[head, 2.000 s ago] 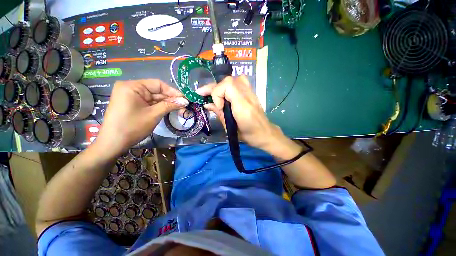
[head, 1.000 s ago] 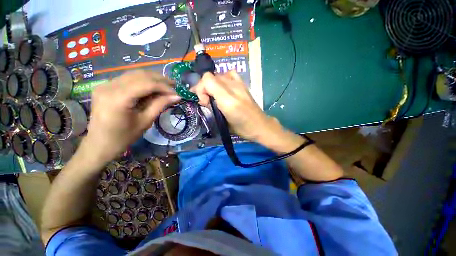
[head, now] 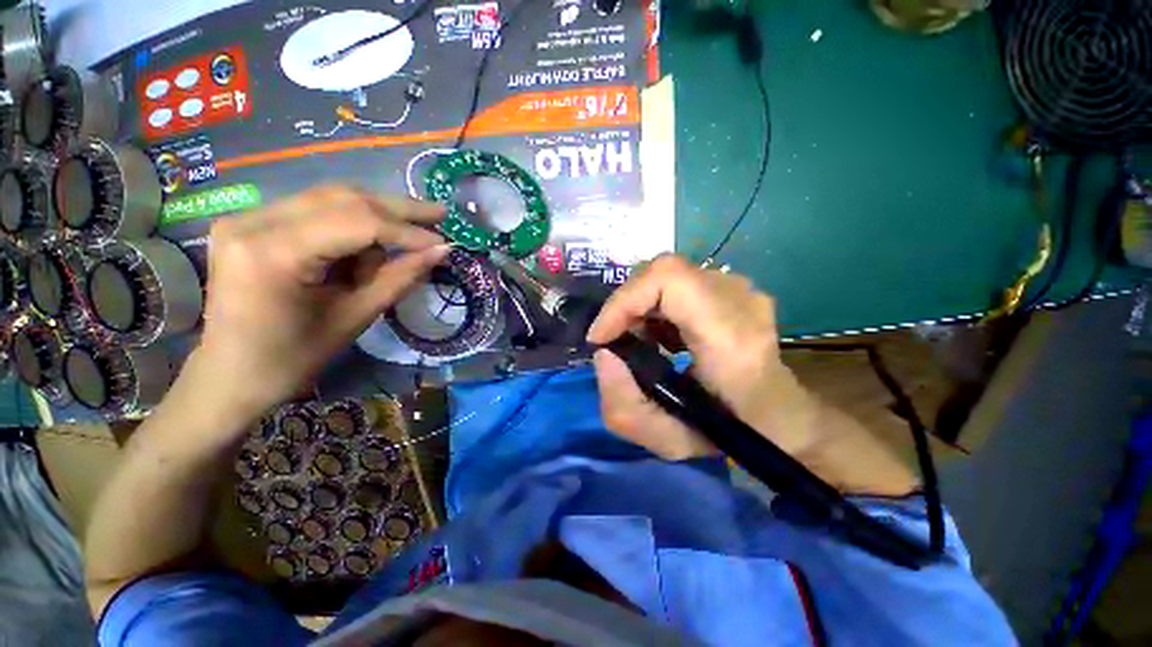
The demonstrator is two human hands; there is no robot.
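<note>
A green ring PCB (head: 528, 202) lies on the printed cardboard sheet. A silvery stator with a dark wound ring (head: 478, 316) stands just below it, joined by thin leads. My left hand (head: 322, 266) is at the left of both, thumb and forefinger pinched on what looks like a thin strand near the board's lower left edge. My right hand (head: 701, 348) holds the soldering iron (head: 726, 436) by its black handle. The iron's metal tip points up-left to the gap between board and stator; whether it touches cannot be told.
Several stators (head: 120, 293) stand at the left. A carton (head: 423, 487) below the bench edge holds rows of stators. The printed cardboard sheet (head: 379, 164) lies on the green mat (head: 834, 202). A fume fan (head: 1074, 63) is at upper right. A thin black cable (head: 766, 139) crosses the mat.
My right hand has moved right and down, and the iron has turned from tip-up over the board to lying slantwise, tip towards the board. The board shows more fully. My left hand stays by the board.
</note>
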